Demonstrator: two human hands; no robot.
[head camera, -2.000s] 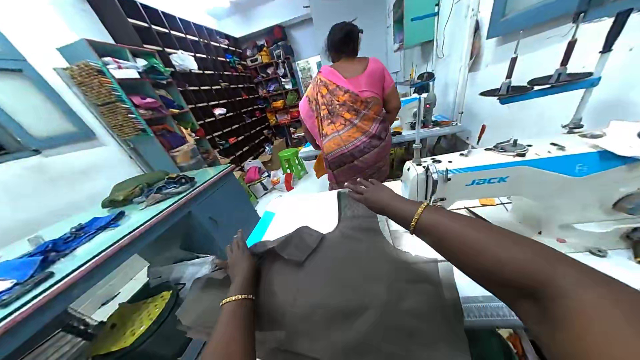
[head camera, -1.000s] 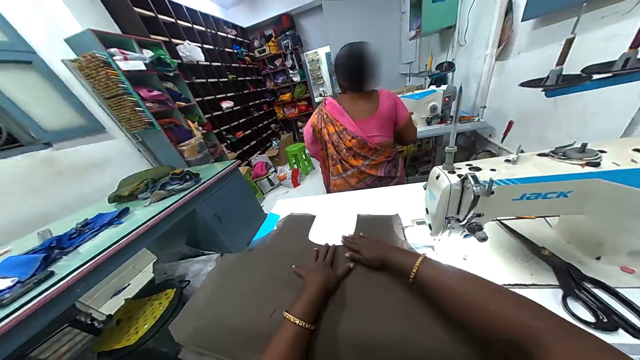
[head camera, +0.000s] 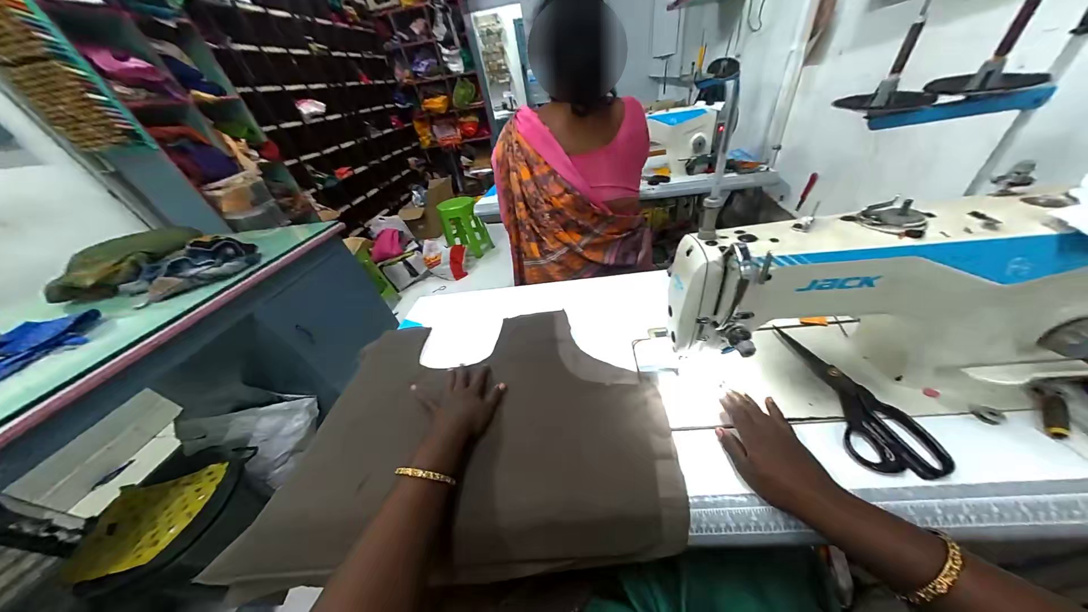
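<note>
Dark grey-brown cut fabric (head camera: 578, 459), with curved neck and armhole edges at its far side, lies spread over the white table and hangs past the near edge. My left hand (head camera: 461, 406) rests on it just below the neck curve, fingers apart, palm down. To the right of the fabric, my right hand (head camera: 769, 446) touches the white tabletop with spread fingers and holds nothing. Just beyond that hand stands a Jack sewing machine (head camera: 884, 297), its needle area over the bed. Black-handled fabric scissors (head camera: 884, 421) lie on the machine bed, right of my right hand.
A measuring tape strip (head camera: 901, 507) runs along the table's front edge. At left are a counter (head camera: 280, 255) with folded cloth and a black bin (head camera: 170, 527). A person (head camera: 578, 170) stands beyond the table, near another sewing machine (head camera: 684, 140). A screwdriver (head camera: 1056, 412) lies far right.
The fabric now lies flatter than two seconds ago, when part was folded. My right hand has moved right, off the fabric and onto the table; my left hand stays on the fabric.
</note>
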